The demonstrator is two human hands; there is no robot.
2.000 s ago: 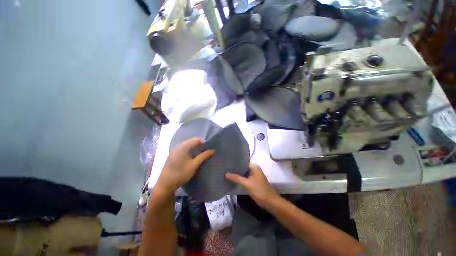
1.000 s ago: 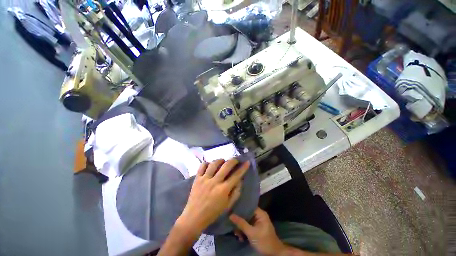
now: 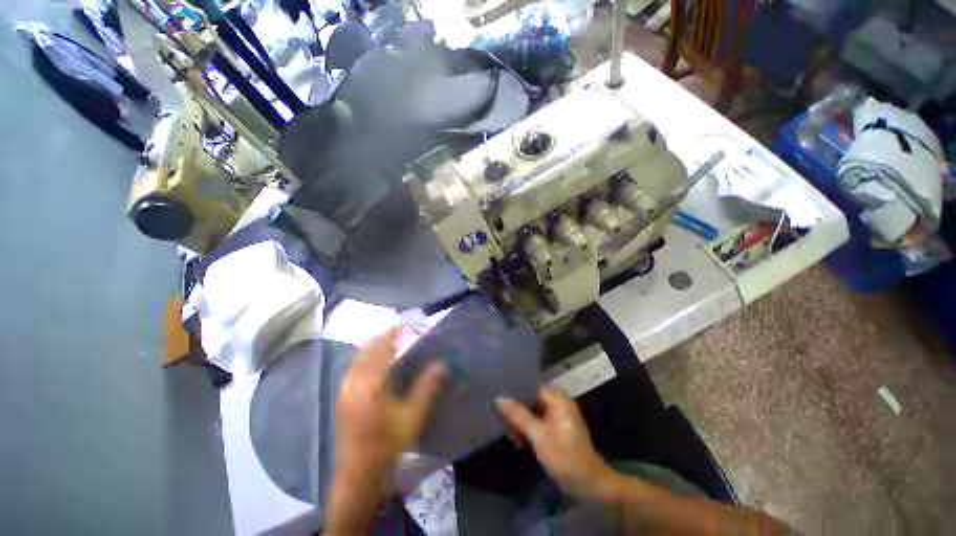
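Observation:
A folded grey piece lies at the needle area of the cream overlock machine. My left hand is blurred over the piece's left edge, thumb and fingers apart; whether it touches the fabric cannot be told. My right hand pinches the piece's lower right edge between thumb and fingers. A stack of flat grey fabric circles lies on the white table to the left, partly behind my left hand.
White stack left of the heap of grey sewn pieces behind the machine. Second sewing machine at far left. Accessory tray at the table's right end. Blue crate with a white bundle beyond it.
The view swung right toward the machine, and the grey piece went from above the circles to the needle area. Since one second ago, my left hand has moved left off the piece's middle.

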